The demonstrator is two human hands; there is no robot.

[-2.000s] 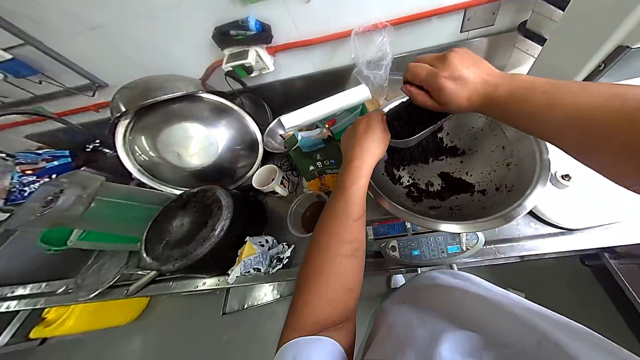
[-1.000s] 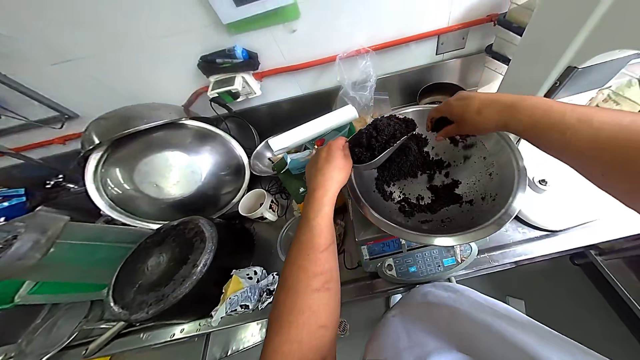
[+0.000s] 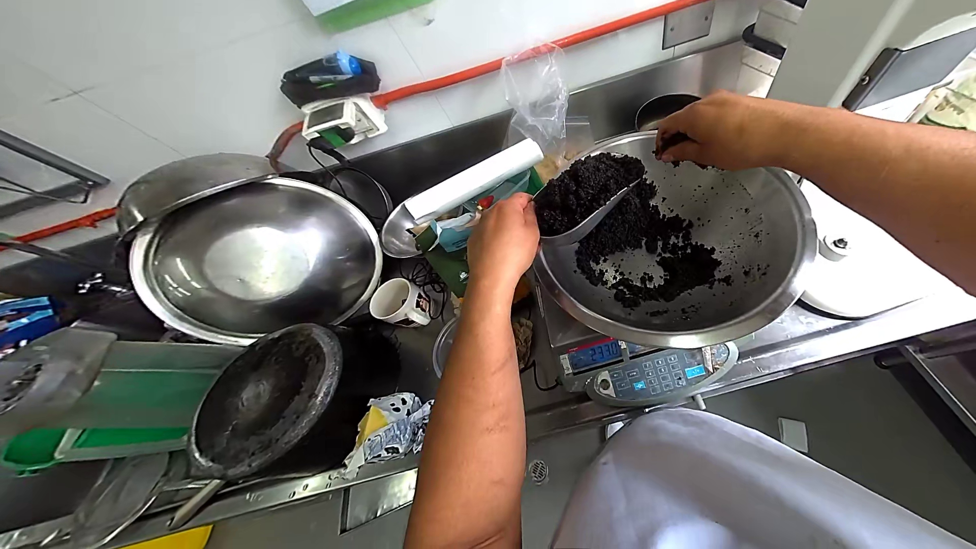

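Note:
My left hand [image 3: 503, 240] grips a metal scoop [image 3: 591, 221], heaped with dark crumbly material, over the left side of a large steel bowl [image 3: 789, 293]. More of the dark crumbs [image 3: 679, 267] lie loose in the bowl, mostly at its left and middle. Above the bowl's back rim, my right hand [image 3: 709, 133] has its fingers closed on a clump of the same dark stuff. The bowl stands on a digital scale [image 3: 648, 377] with a lit display and a keypad.
A wide empty steel bowl [image 3: 259, 259] stands at the left, with a blackened pot [image 3: 267, 400] in front. A white mug [image 3: 400, 303], crumpled wrapping [image 3: 393, 427], a white roll [image 3: 476, 179] and a clear plastic bag [image 3: 537, 99] are left of my work. A small dark bowl [image 3: 663, 110] sits behind.
The scoop, down inside the bowl two seconds ago, is now raised at its left side and heaped. My right hand has moved away from it toward the back rim. The view has shifted.

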